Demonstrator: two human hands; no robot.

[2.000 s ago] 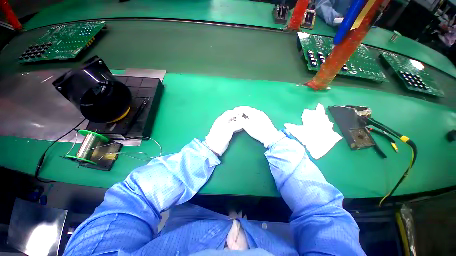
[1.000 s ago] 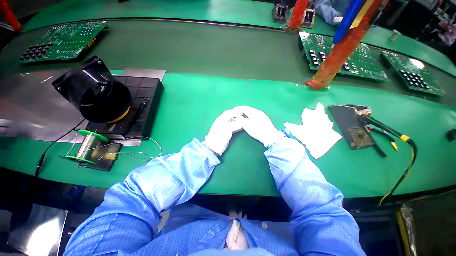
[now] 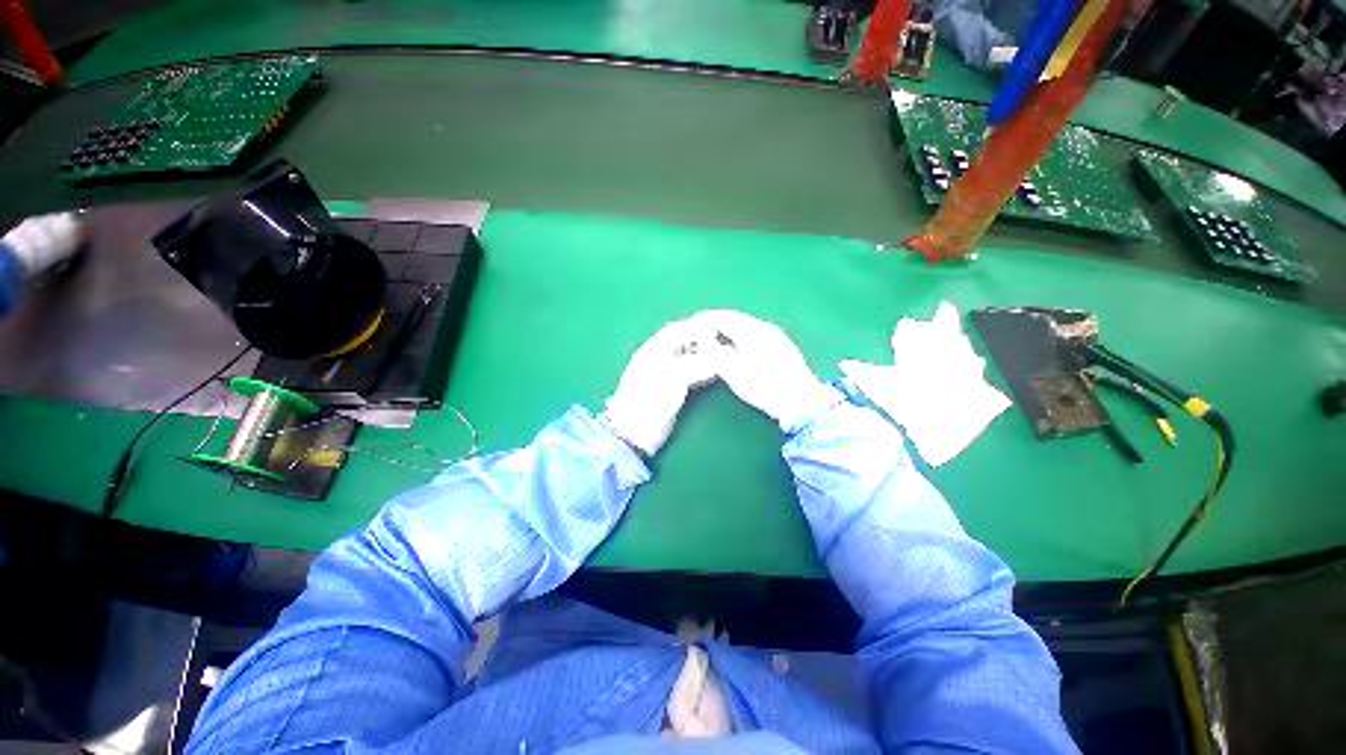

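My left hand (image 3: 658,387) and my right hand (image 3: 760,369), both in white gloves with dark smudges at the fingertips, rest together on the green mat (image 3: 709,502) in front of me. Their fingers touch and are curled in. No tool or part shows in them, but the undersides of the hands are hidden, so I cannot tell whether they hold anything. A crumpled white cloth (image 3: 930,387) lies just right of my right hand.
At left are a solder spool (image 3: 254,428) with loose wire, a black fan (image 3: 303,280) and its base (image 3: 443,295). At right is the iron rest (image 3: 1041,376) with cables. Boards (image 3: 192,118) lie on the back strip. An orange post (image 3: 989,185) rises ahead. Another person's gloved hand (image 3: 45,239) is at far left.
Another person's gloved hand has come in at the far left edge. The boards on the back strip have shifted slightly to the right. My hands have not moved.
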